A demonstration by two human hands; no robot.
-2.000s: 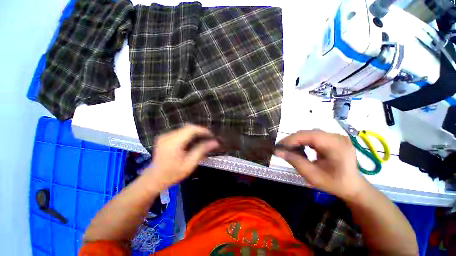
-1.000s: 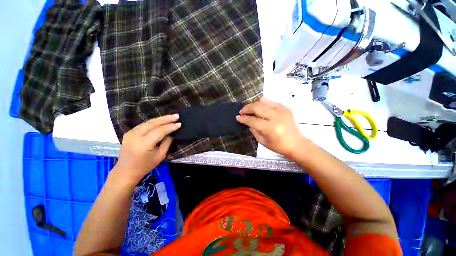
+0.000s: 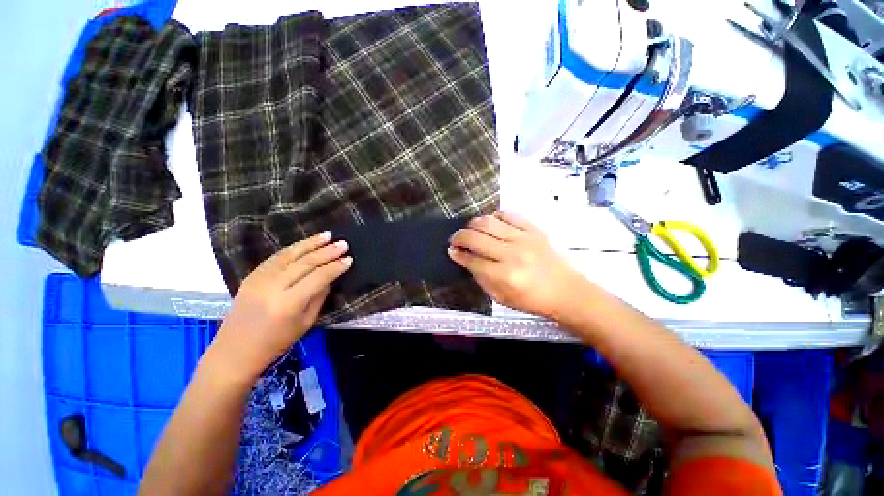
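Observation:
A small plain black piece [image 3: 400, 252] lies flat on the lower part of the plaid fabric panel [image 3: 388, 116], near the table's front edge. My left hand [image 3: 291, 286] holds the left end of the black piece between thumb and fingertips. My right hand [image 3: 509, 262] has its fingertips on the right end, with the thumb hidden or partly hidden. The panel lies spread on the white table, with a folded layer on its left side.
The white sewing machine [image 3: 620, 87] stands at the right. Scissors [image 3: 669, 260] with green and yellow handles lie below its head. A plaid bundle [image 3: 116, 136] lies at the table's left edge. Blue plastic crates [image 3: 126, 368] stand below the table, one holding thread scraps [image 3: 267, 446].
From two seconds ago, both hands have gone from blurred handling to holding the black piece flat on the panel. Since one second ago they have barely moved; the view has shifted slightly.

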